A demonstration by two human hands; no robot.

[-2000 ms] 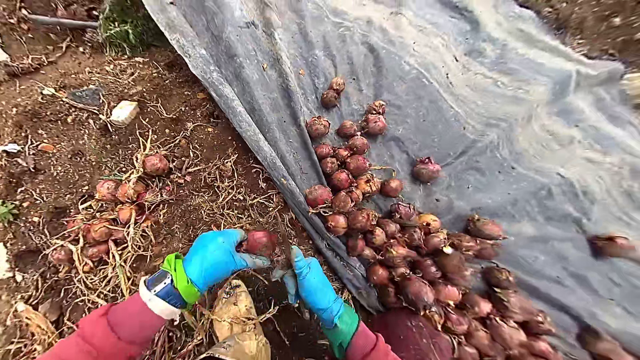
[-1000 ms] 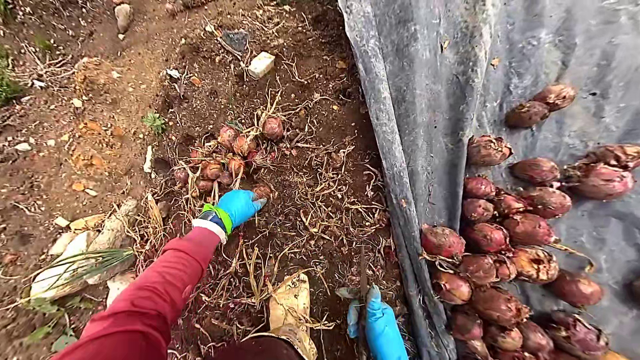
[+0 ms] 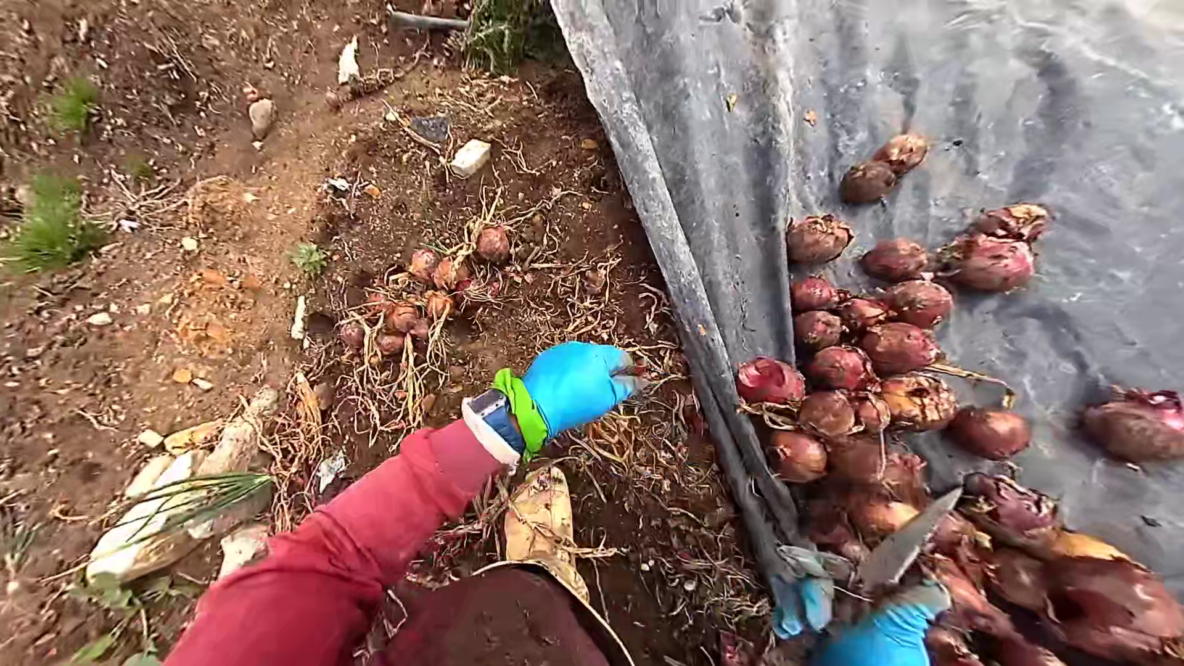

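My left hand [image 3: 575, 384], in a blue glove with a green band at the wrist, hangs over soil strewn with dry roots. Its fingers are curled; whether anything small is between them cannot be told. At the lower right, my right hand [image 3: 874, 620], gloved in blue, grips a knife whose broad metal blade [image 3: 906, 544] points up and right over the onions. Many red onions [image 3: 897, 347] lie on a grey plastic sheet [image 3: 1064, 351]. A smaller cluster of onions with roots [image 3: 402, 317] rests on the soil, up and left of my left hand.
The folded edge of the sheet [image 3: 661, 222] runs between soil and onions. A worn boot [image 3: 541, 523] stands below my left hand. Pale stones or wood pieces [image 3: 153, 536] lie at the lower left, a white block [image 3: 471, 158] above the small cluster, grass [image 3: 55, 222] at far left.
My left hand has moved right, away from the cluster on the soil, where it was touching an onion. My right hand, beside the boot before, is now at the onions on the sheet.
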